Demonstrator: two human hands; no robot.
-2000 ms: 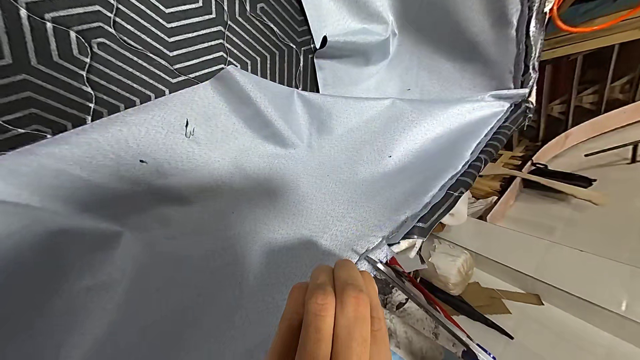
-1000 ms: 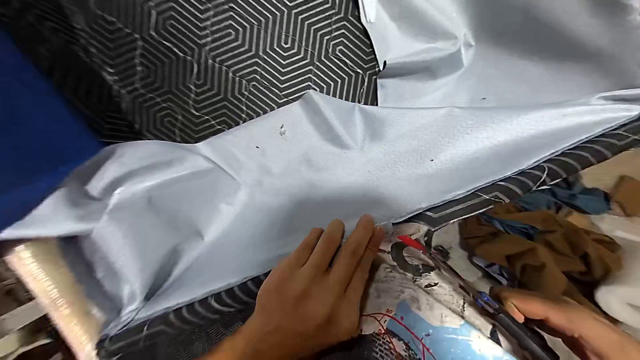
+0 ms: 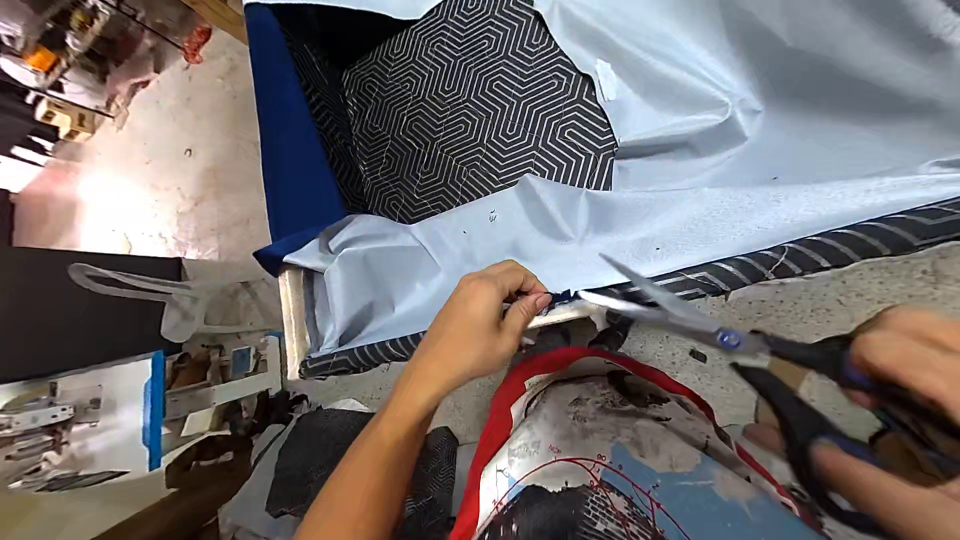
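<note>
My left hand (image 3: 495,315) pinches the lower edge of a silvery grey lining cloth (image 3: 465,247), where a bit of dark blue material shows at the fingertips. My right hand (image 3: 885,390) holds a pair of scissors (image 3: 697,322) by its black handles, blades spread and pointing left, close beside that edge. Around the lining runs a border of black fabric with light stripes (image 3: 720,274). Behind it lies a black maze-patterned fabric (image 3: 480,105), with a dark blue fabric panel (image 3: 289,135) on its left side. Pale padding or board (image 3: 294,322) shows at the lower left corner.
Below the edge is my patterned apron or garment with red trim (image 3: 517,397). Dark fabric scraps (image 3: 322,450) lie at the lower left, near a sewing machine (image 3: 37,420) on a white table with a blue edge (image 3: 156,412). Speckled floor (image 3: 202,157) stretches at the upper left.
My right hand and the scissors have come up to the fabric's edge, and the blades are now spread. My left hand, flat on the cloth earlier, now pinches the edge. The view has swung widely.
</note>
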